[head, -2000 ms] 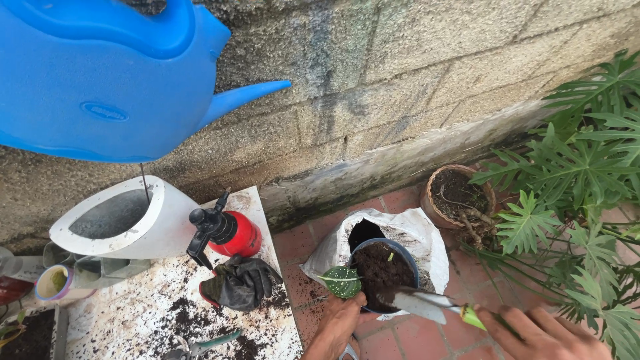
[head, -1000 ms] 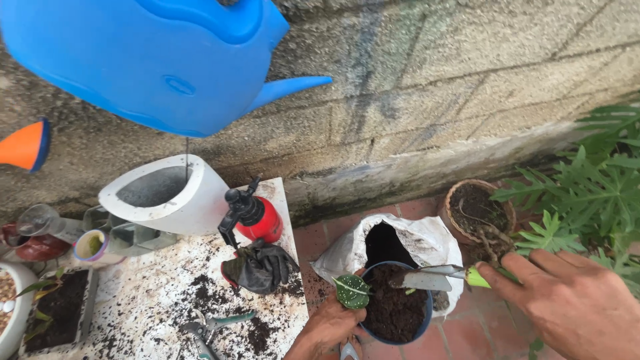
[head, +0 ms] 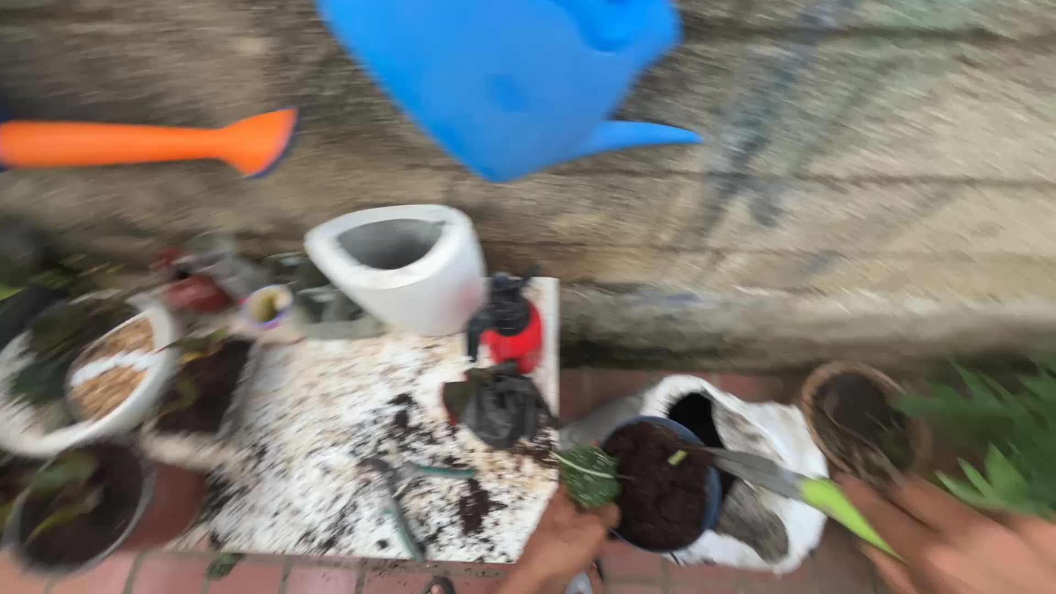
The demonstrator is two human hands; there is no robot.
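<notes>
My left hand (head: 569, 536) is at the near left side of a round pot of dark soil (head: 660, 487), beside a green leaf with pale markings (head: 589, 476); its fingers are partly hidden by the leaf, so its grip is unclear. My right hand (head: 949, 528) holds a trowel (head: 767, 474) by its green handle, the metal blade lying over the pot's right rim. A white sack (head: 784, 429) with a dark opening stands around the pot's back and right. The view is blurred.
A soil-strewn white table (head: 322, 445) holds a red spray bottle (head: 513, 330), dark gloves (head: 499, 404), green-handled pruners (head: 404, 511) and a white planter (head: 412, 272). A blue watering can (head: 511, 82) hangs before the wall. Potted plants stand left; a clay pot (head: 858, 412) stands right.
The view has swung left, showing more of the table and an orange spout. Both hands remain beside the pot, the trowel still in my right hand.
</notes>
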